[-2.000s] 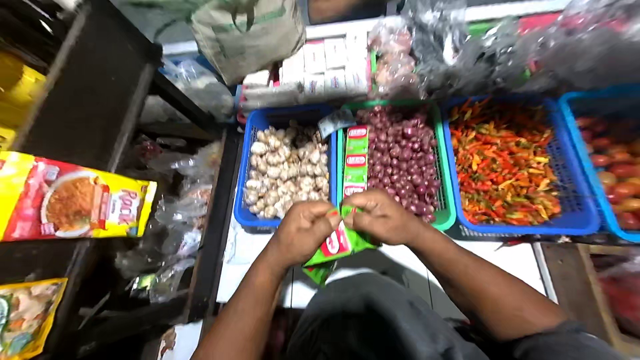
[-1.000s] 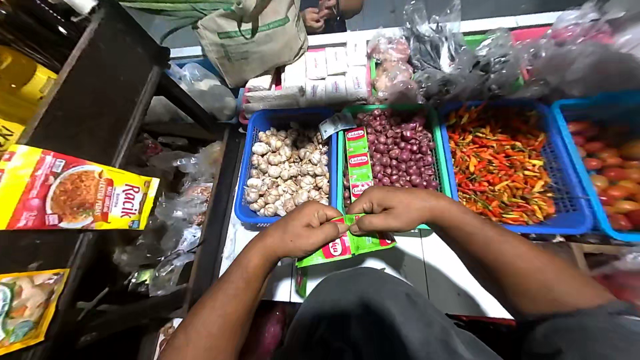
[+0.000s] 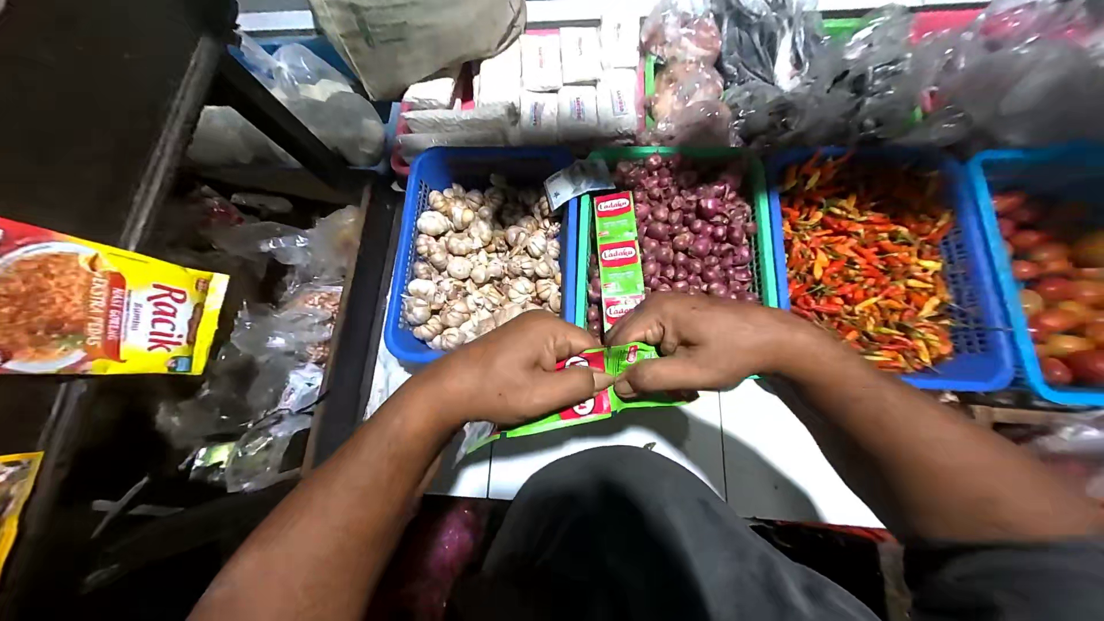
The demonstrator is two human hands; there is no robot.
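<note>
My left hand pinches a green and red seasoning sachet between thumb and fingers. My right hand grips the green sachet part beside it, and the two thumbs nearly meet at the seam. A joined strip of green Ladaku sachets lies over the shallots in the green basket, just beyond my hands; whether it joins the held sachets is hidden. A blue basket of garlic bulbs stands to the left of the shallots.
Right of the shallots stand a blue basket of chillies and a lighter blue one of tomatoes. White packs and plastic bags lie behind. Seasoning packets hang at the left shelf. White tiles lie below my hands.
Both hands stay on the green sachets, and my fingers have shifted their hold along the seam. The person's hands seen at the top one second ago are out of view.
</note>
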